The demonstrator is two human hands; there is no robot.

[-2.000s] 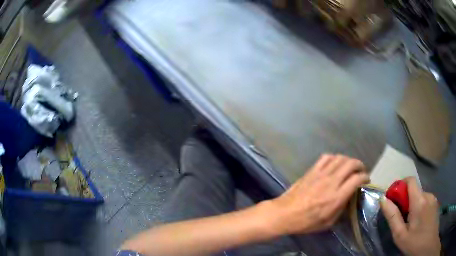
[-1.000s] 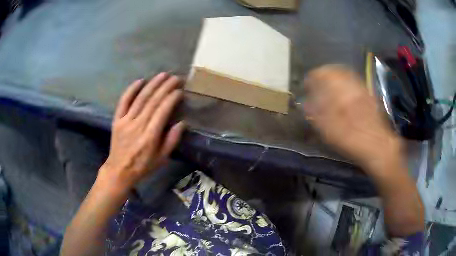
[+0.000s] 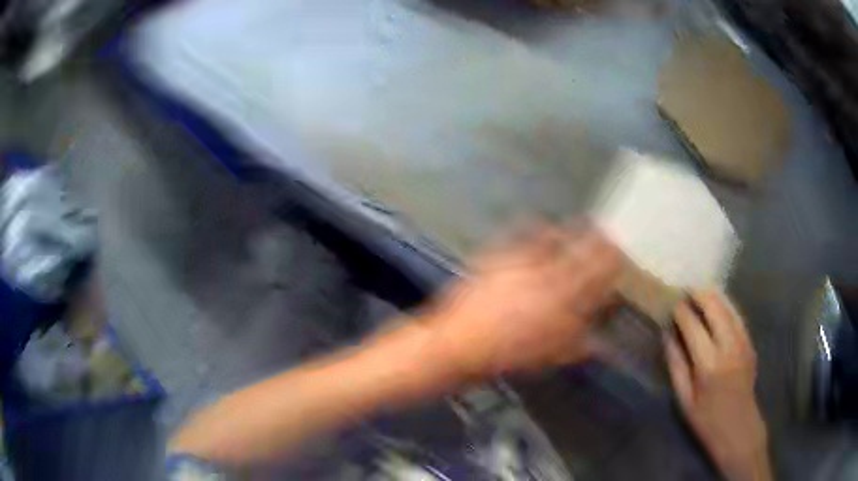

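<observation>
A pocket piece (image 3: 663, 221) lies pale side up on the grey-blue pressing table, right of centre, with its brown folded hem towards me. My left hand (image 3: 546, 291) is blurred, its fingers at the hem's left end; whether it grips the hem I cannot tell. My right hand (image 3: 710, 348) has its fingertips at the hem's right end; its grip is not clear either. The steam iron (image 3: 827, 343) is partly seen at the right edge, apart from my hands.
A brown-side-up pile of pockets (image 3: 724, 108) lies beyond the pocket piece. The table's padded edge (image 3: 310, 193) runs diagonally from upper left. Blue scrap boxes (image 3: 89, 427) with white and brown pieces stand on the floor at the left.
The view has swung left, so the table slants again. Both hands have come to the pocket's hem; one second ago they were apart from it. Two seconds ago my right hand held the iron.
</observation>
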